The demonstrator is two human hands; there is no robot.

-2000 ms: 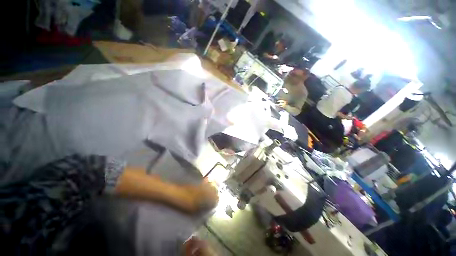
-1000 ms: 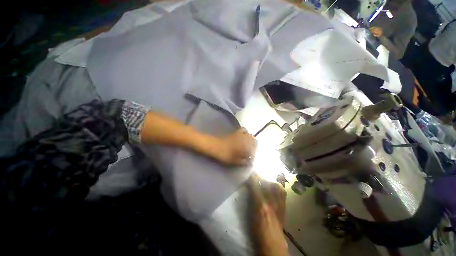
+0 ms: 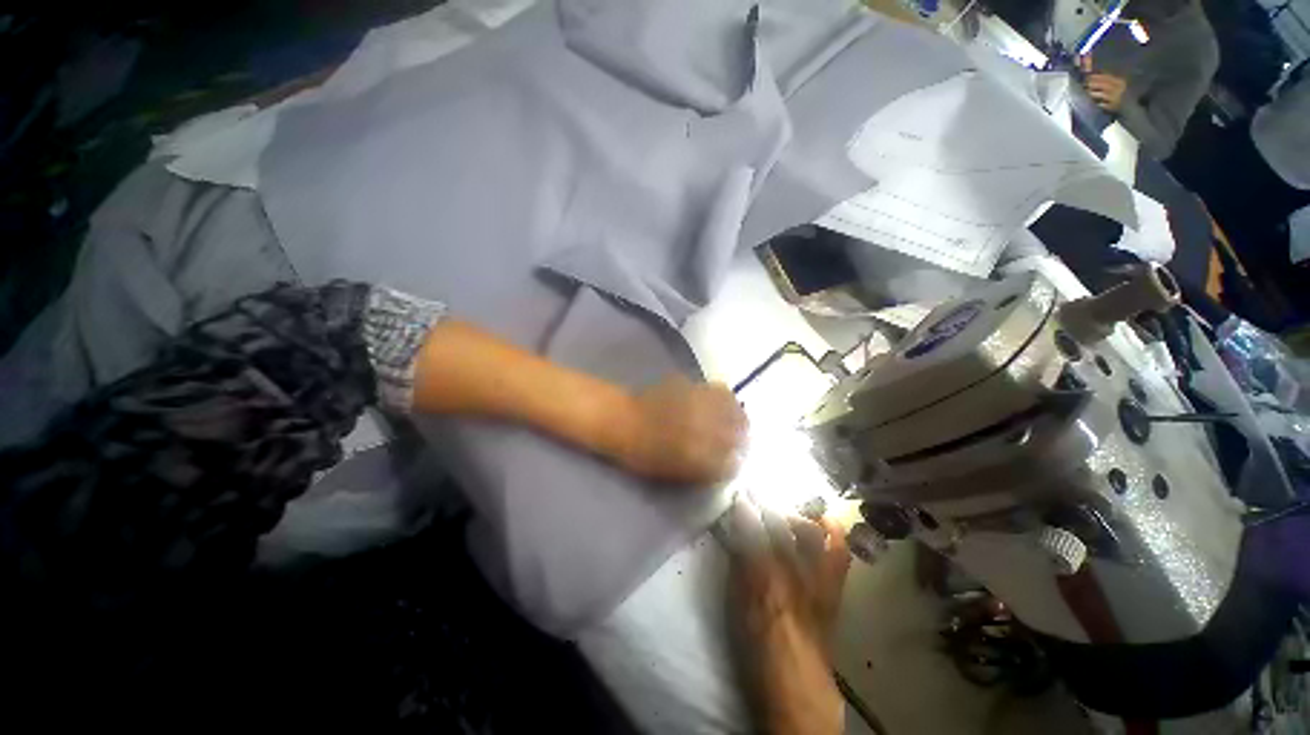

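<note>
Light grey cloth panels (image 3: 417,158) lie spread and folded across the table and hang over its front edge. My left hand (image 3: 687,431) rests on the cloth, left of the bright needle area. My right hand (image 3: 787,567) lies on the cloth edge just below the needle area, fingers pointing to the glare. Both hands' fingertips are lost in the lamp glare, so any grip is unclear. The off-white sewing machine head (image 3: 1006,431) with its blue oval badge stands to the right of both hands. The needle and presser foot are hidden in the glare.
White paper pieces with printed lines (image 3: 955,172) lie behind the machine. A rumpled grey heap (image 3: 137,287) is at the left. A tan spool post (image 3: 1128,297) stands on the machine head. Another person (image 3: 1167,79) sits at the upper right.
Since two seconds ago the view has turned down to the machine, and my right hand has come fully into view by the needle area. In the last second the hands have barely moved.
</note>
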